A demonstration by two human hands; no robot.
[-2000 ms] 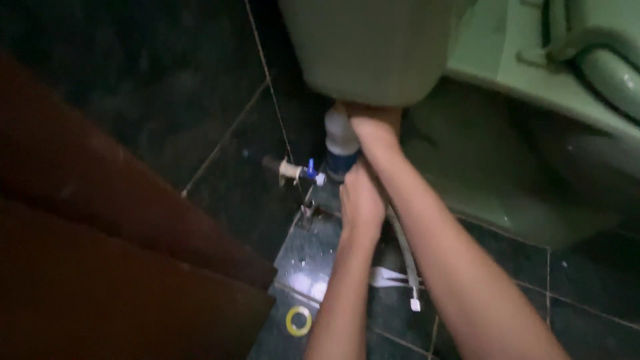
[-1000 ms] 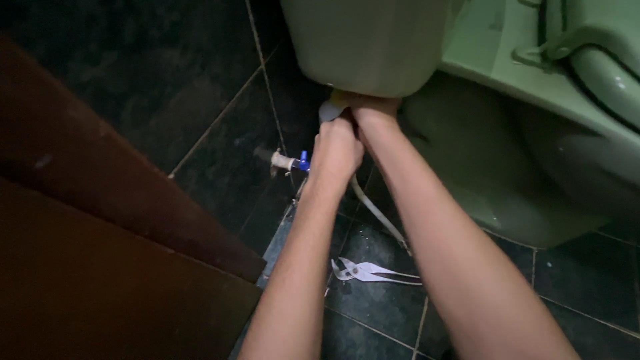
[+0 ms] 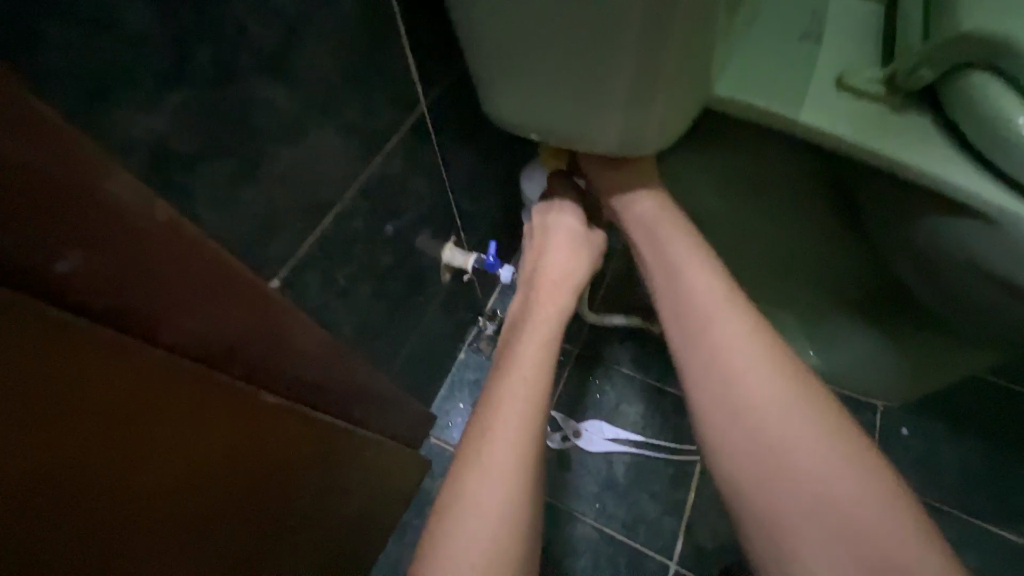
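Observation:
Just below the green toilet tank, my left hand is curled at the upper end of a flexible hose; what its fingers hold is not clear. My right hand reaches under the tank, its fingers mostly hidden. Beside them is a white object, with a yellow piece above it against the tank's underside. A valve with a blue handle sticks out from the wall, left of my left hand. Metal slip-joint pliers lie on the floor between my forearms.
A brown wooden door or panel fills the lower left. Dark tiled wall stands behind the valve. The toilet's green base is at the right, over a dark tiled floor with wet spots.
My left hand has moved up from lower beside the white object toward the tank's underside since the earliest frame. The hose end seen on the floor then is not visible now.

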